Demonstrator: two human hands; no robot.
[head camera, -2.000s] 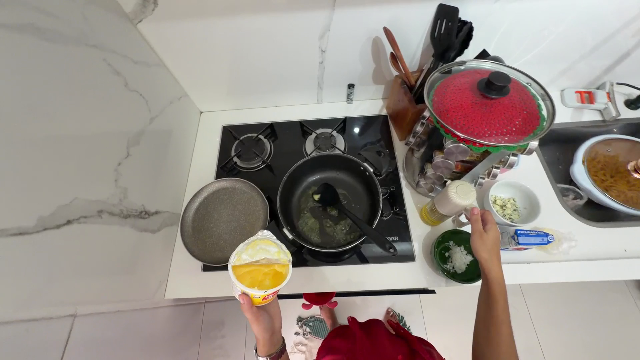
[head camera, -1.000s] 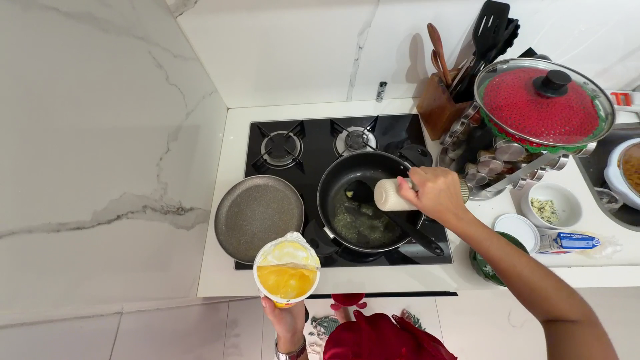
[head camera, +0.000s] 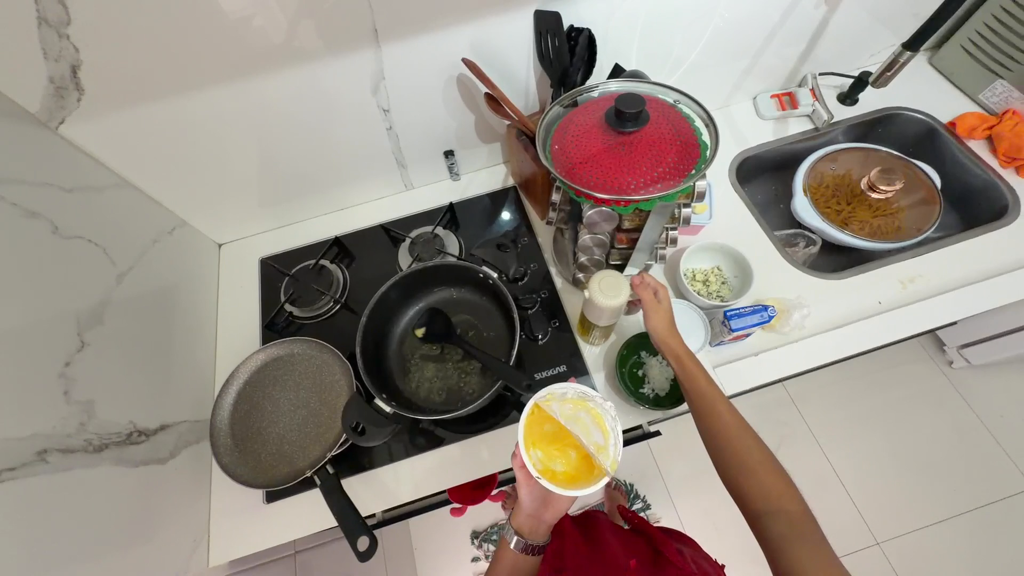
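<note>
My left hand (head camera: 538, 488) holds a white tub of yellow spread (head camera: 570, 440), its foil lid partly peeled, in front of the stove's near edge. My right hand (head camera: 654, 308) grips the handle of an oil dispenser (head camera: 606, 300) with a cream top, at the counter beside the stove. A black deep pan (head camera: 380, 320) on the hob holds a thin layer of clear, bubbly oil and a black ladle (head camera: 484, 362). A green bowl (head camera: 624, 370) with chopped white pieces sits just below the dispenser. A white bowl (head camera: 740, 268) of chopped pale bits is to its right.
A grey frying pan (head camera: 280, 416) rests at the hob's left. Behind the dispenser stand a spice rack (head camera: 592, 244), a glass lid (head camera: 628, 152) over a red cover, and a wooden utensil block (head camera: 528, 172). A carton (head camera: 740, 322) lies nearby. The sink (head camera: 756, 184) holds a covered casserole (head camera: 868, 196).
My right hand has moved from over the deep pan back to the counter at the right with the oil dispenser. My left hand still holds the tub. The view has shifted to the right.
</note>
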